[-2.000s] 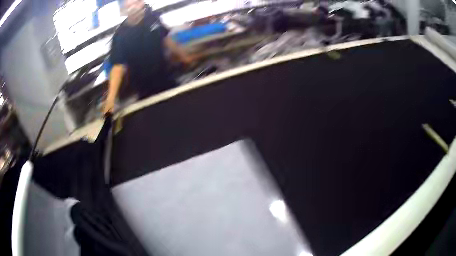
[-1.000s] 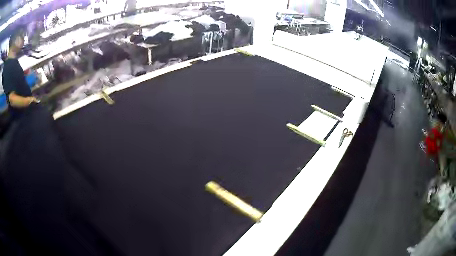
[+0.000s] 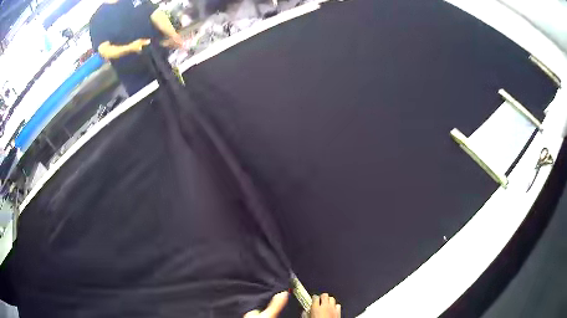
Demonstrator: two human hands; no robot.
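Observation:
Black fabric (image 3: 398,143) covers the table. An upper black ply (image 3: 118,205) lies over the left part, its edge running in a soft fold from the far side to my hands. My left hand (image 3: 270,305), cut off by the bottom edge, is at the ply's near edge, where creases meet; it appears to pinch the cloth. My right hand (image 3: 324,307), also cut off, has its fingers curled at the near end of a yellow bar (image 3: 301,292). The bar's far end touches the fold.
Across the table a person (image 3: 127,37) holds the ply's far end beside another yellow bar (image 3: 179,76). At right, yellow bars (image 3: 479,158) flank a pale sheet (image 3: 503,138). Scissors (image 3: 539,166) lie on the white table edge (image 3: 429,286). Shelving stands behind the person.
The view has swung left again. My hands have come into view at the near bar. The upper ply now reaches the near and far bars, with the person's hands at its far end.

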